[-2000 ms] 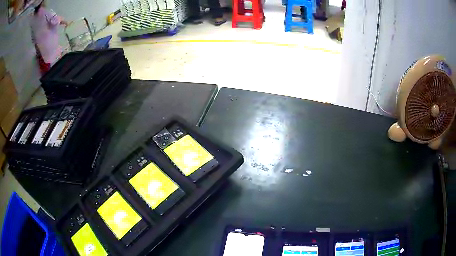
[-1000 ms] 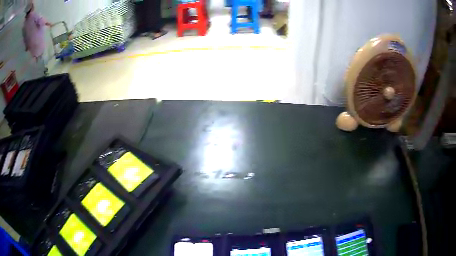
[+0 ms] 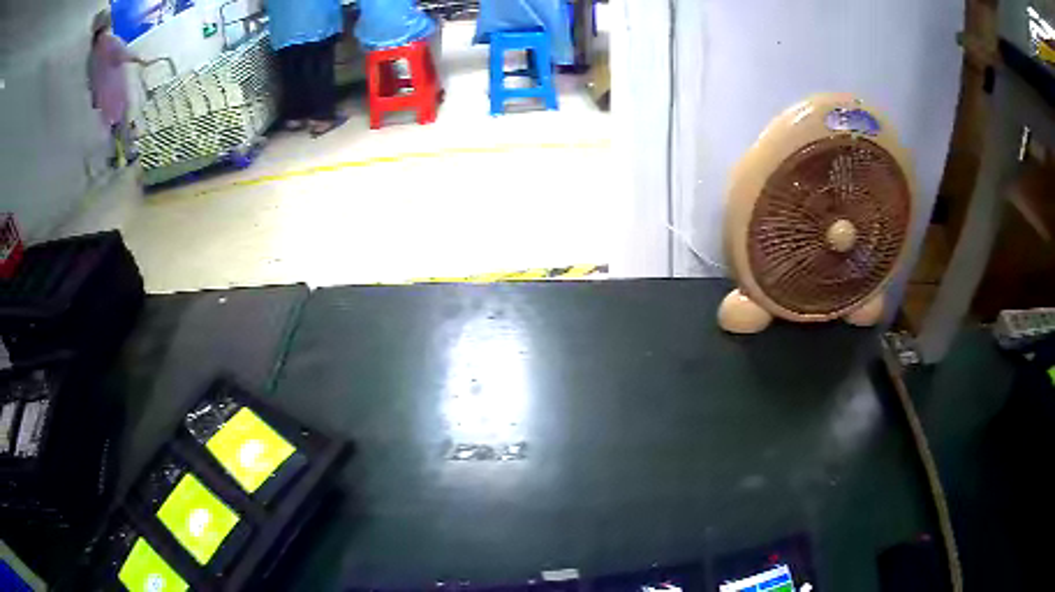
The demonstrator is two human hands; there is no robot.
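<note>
Neither of my hands is in the picture. A black slotted tray (image 3: pixel 303 491) stands tilted at the lower left, cut off by the bottom edge. Open-back phones with bright yellow-green rectangles (image 3: pixel 250 449) lie in its pockets; three show. At the bottom edge, right of the middle, a powered-on phone (image 3: pixel 758 582) shows part of its lit screen, mostly cut off. Just left of it a thin bit of another lit screen shows.
Stacked black trays (image 3: pixel 81 289) stand at the far left, with silver-white phones (image 3: pixel 23 426) in a nearer stack. A beige fan (image 3: pixel 827 220) stands at the bench's right rear. Beyond the dark green bench (image 3: pixel 625 393) are stools, people in blue and a person by a loaded trolley (image 3: pixel 203 110).
The view has turned right and up. The trays, phones and fan sit further left in the picture, and the lit phones have slid mostly below the bottom edge. No hand appears in any frame.
</note>
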